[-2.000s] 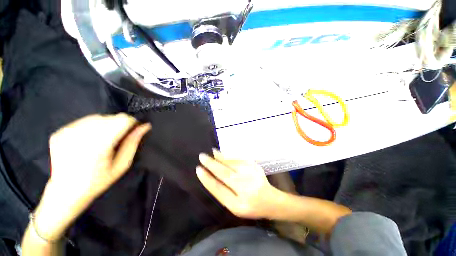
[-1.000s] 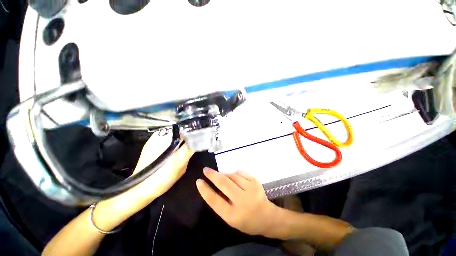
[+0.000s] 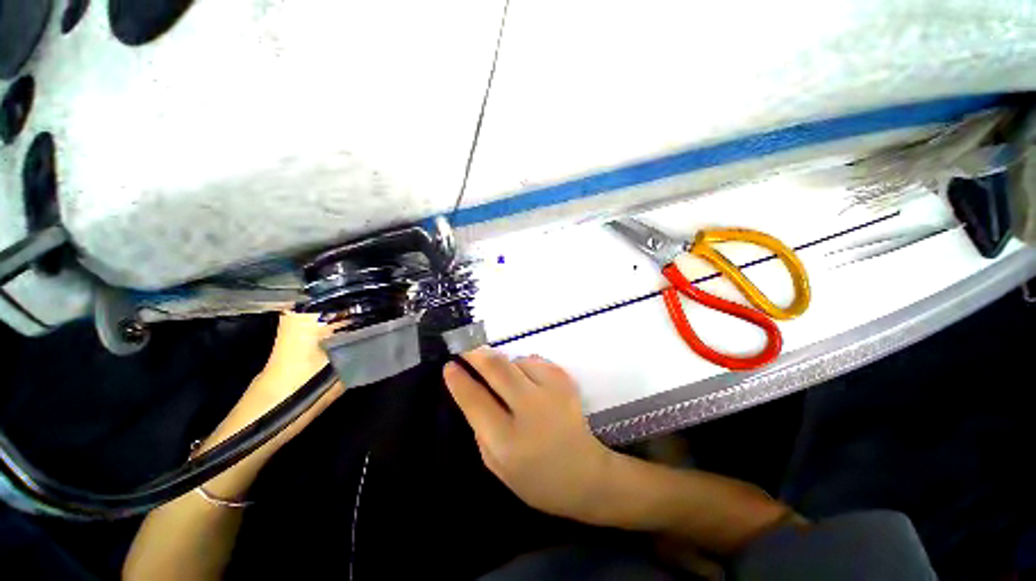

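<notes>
Black cloth point(image 3: 415, 454) lies below the needle area and over the wearer's lap, with a thin white thread point(image 3: 359, 499) running down it. My left hand point(image 3: 298, 358) is partly hidden behind the machine head parts, close to the needle area; its fingertips do not show. My right hand point(image 3: 525, 426) rests at the right edge of the cloth, palm down, fingertips just below the presser foot area point(image 3: 454, 312). Whether its fingers pinch the cloth cannot be told. The white sewing machine head point(image 3: 284, 125) with a blue stripe fills the top.
Scissors point(image 3: 727, 284) with one red and one yellow handle lie on the white machine bed point(image 3: 619, 375), right of my right hand. A black object point(image 3: 983, 216) is at the far right. A curved dark bar point(image 3: 244, 445) crosses in front of my left forearm. Dark cloth surrounds the table.
My left hand has moved from the open cloth at the left to behind the machine head. The view has moved closer over the machine. My right hand stays at the cloth's right edge.
</notes>
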